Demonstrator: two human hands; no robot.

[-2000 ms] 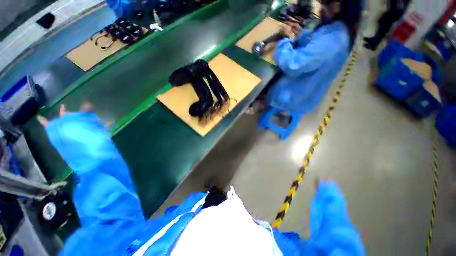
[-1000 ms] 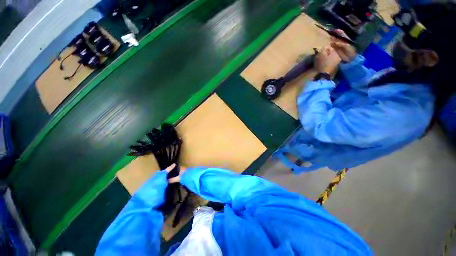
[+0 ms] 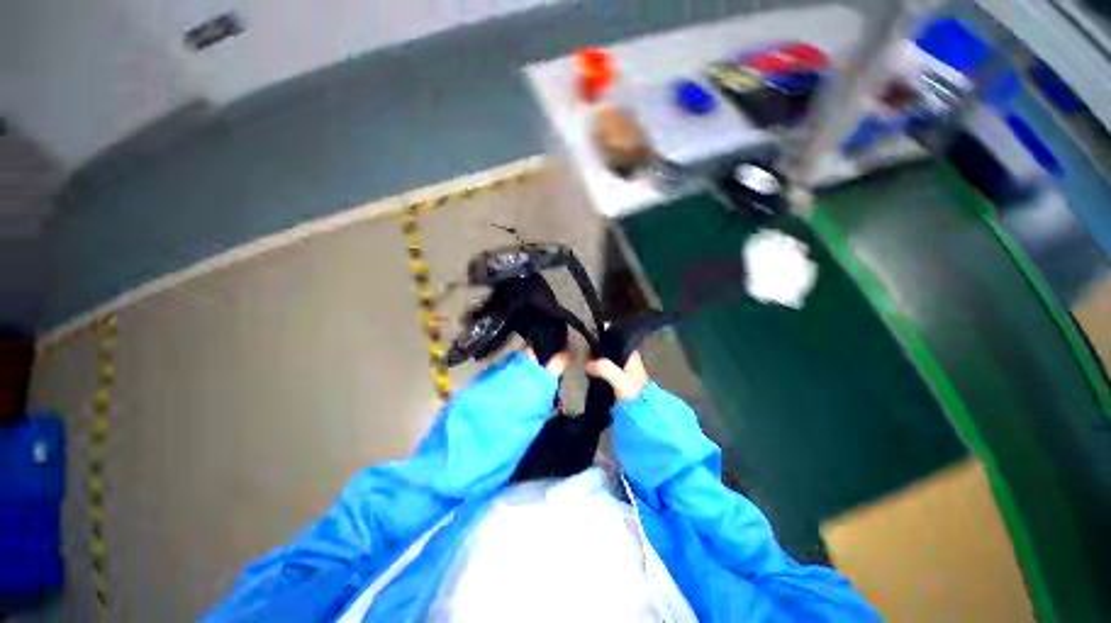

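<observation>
A bundle of black headset straps with round ear-cup-like ends (image 3: 518, 292) is held in front of my body, over the floor left of the bench. My left hand (image 3: 554, 364) is closed around its left part. My right hand (image 3: 620, 375) is closed around its right part. The view is blurred, and the fingers are mostly hidden behind the straps and sleeves.
The green bench (image 3: 768, 377) is at the right, with a tan cardboard sheet (image 3: 932, 548) at its near end and a conveyor (image 3: 975, 292) beyond. A white table (image 3: 682, 122) with blurred items stands ahead. Yellow-black tape (image 3: 420, 274) marks the floor.
The view has swung left from the cardboard sheet toward the floor and white table. The black bundle, over the cardboard one second ago, is now held up off the bench in both hands.
</observation>
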